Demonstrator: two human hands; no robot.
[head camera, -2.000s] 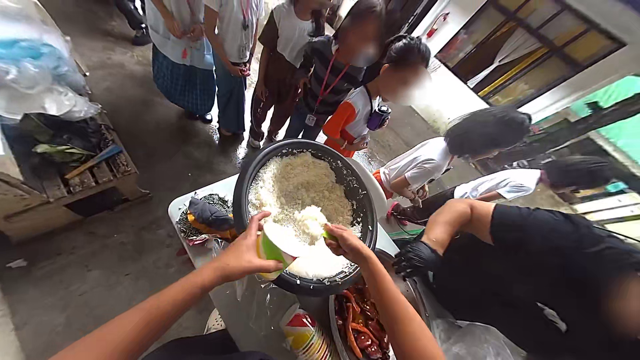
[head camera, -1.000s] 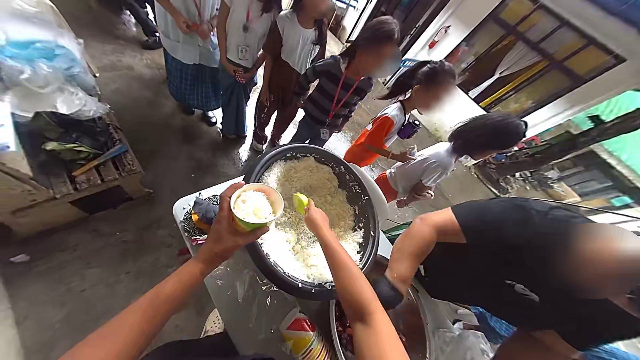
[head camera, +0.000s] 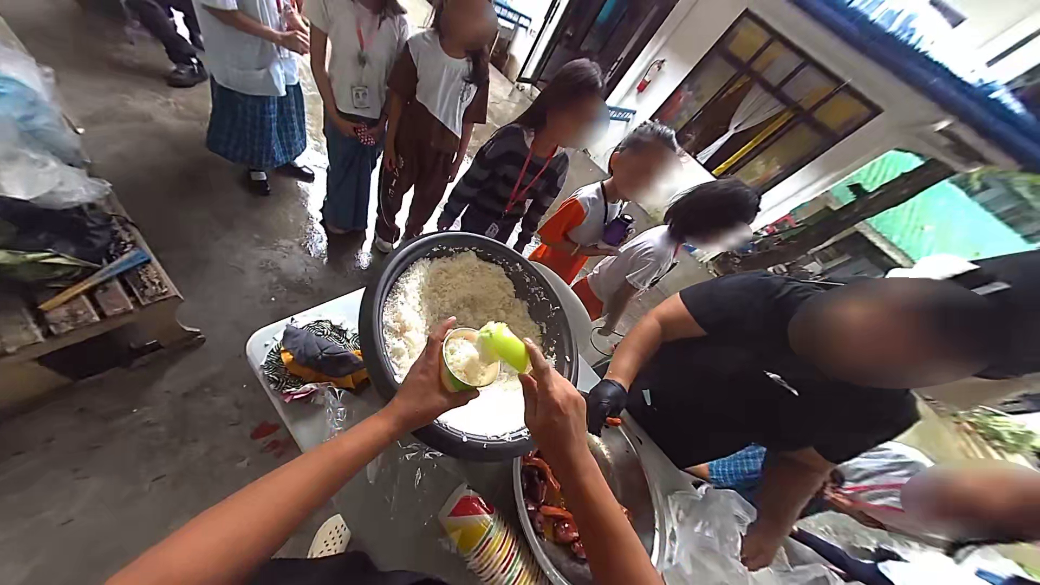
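Note:
My left hand (head camera: 429, 382) is closed around a paper cup (head camera: 470, 362) with white rice in it, over the front of a big dark round pot. My right hand (head camera: 554, 398) grips a lime-green scoop (head camera: 504, 346), whose rice-covered tip is at the cup's rim. Cooked rice (head camera: 467, 288) covers the inside of the dark pot (head camera: 374, 325) below both hands. Beside my right forearm, a metal basin (head camera: 656, 520) holds reddish-brown food (head camera: 552, 512) in sauce, partly hidden by that arm. A stack of colorful paper cups (head camera: 491, 536) lies on its side left of the basin.
Bunched cloths (head camera: 321, 357) lie on the table (head camera: 272, 337) left of the pot. At the right, a person in black (head camera: 756, 349) has a gloved hand (head camera: 605, 402) at the basin. Several people stand beyond the table. Clear plastic bags (head camera: 707, 520) lie right of the basin.
The green scoop has moved from over the rice to the cup's rim. The cup has shifted from the pot's left edge toward its middle. The person in black now has a gloved hand at the basin.

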